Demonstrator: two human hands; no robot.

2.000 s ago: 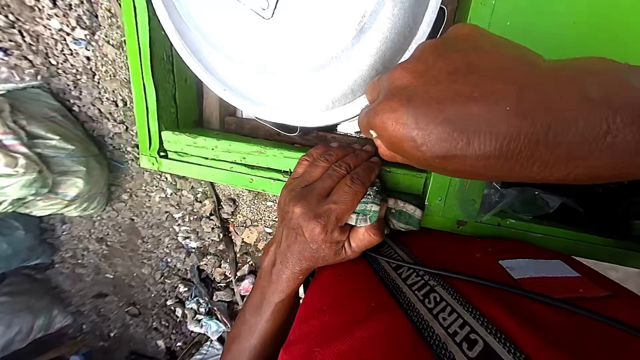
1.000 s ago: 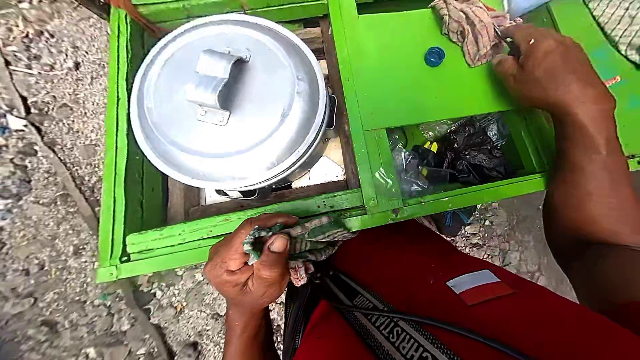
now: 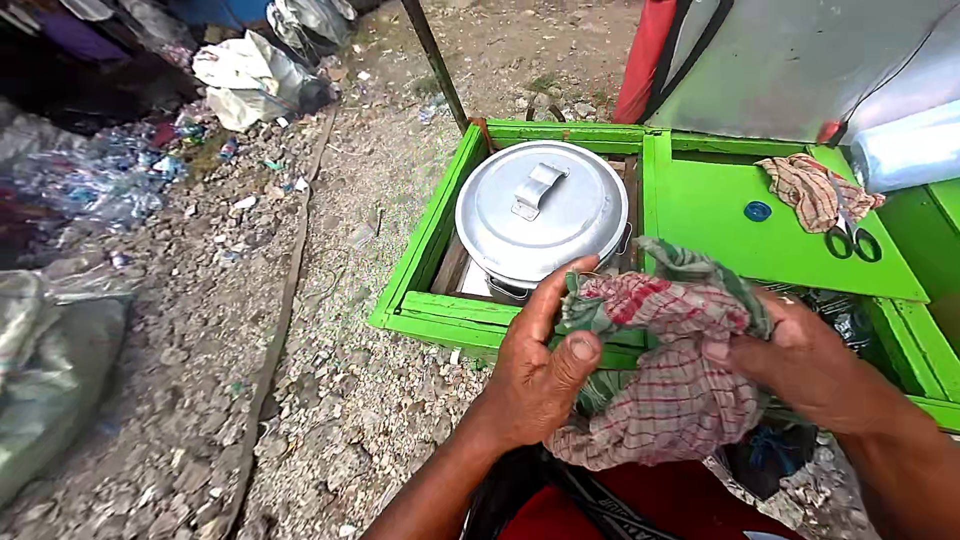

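Observation:
Between my two hands is a checked cloth (image 3: 667, 375), crumpled, pale with red lines and green parts. My left hand (image 3: 536, 367) grips its left side, thumb up. My right hand (image 3: 802, 360) holds its right side, with the fingers partly hidden behind the fabric. Beyond the cloth, a lidded aluminium pot (image 3: 577, 217) sits in the left compartment of a green wooden cart (image 3: 442, 319). On the cart's green board, right of the pot, lie a blue bottle cap (image 3: 757, 211), a second checked cloth (image 3: 799, 187) and black-handled scissors (image 3: 851, 238) partly on that cloth.
Dark plastic bags (image 3: 844, 311) fill a compartment behind my right hand. A roll of clear plastic (image 3: 911, 150) lies at the far right. A thin post (image 3: 435, 64) rises at the cart's far left corner. Rubble ground, a long strip (image 3: 289, 300) and filled sacks (image 3: 251, 79) are to the left.
My right hand has come from the scissors and far cloth to the checked cloth that my left hand held. The scissors now lie released on the board. The view has swung up and left.

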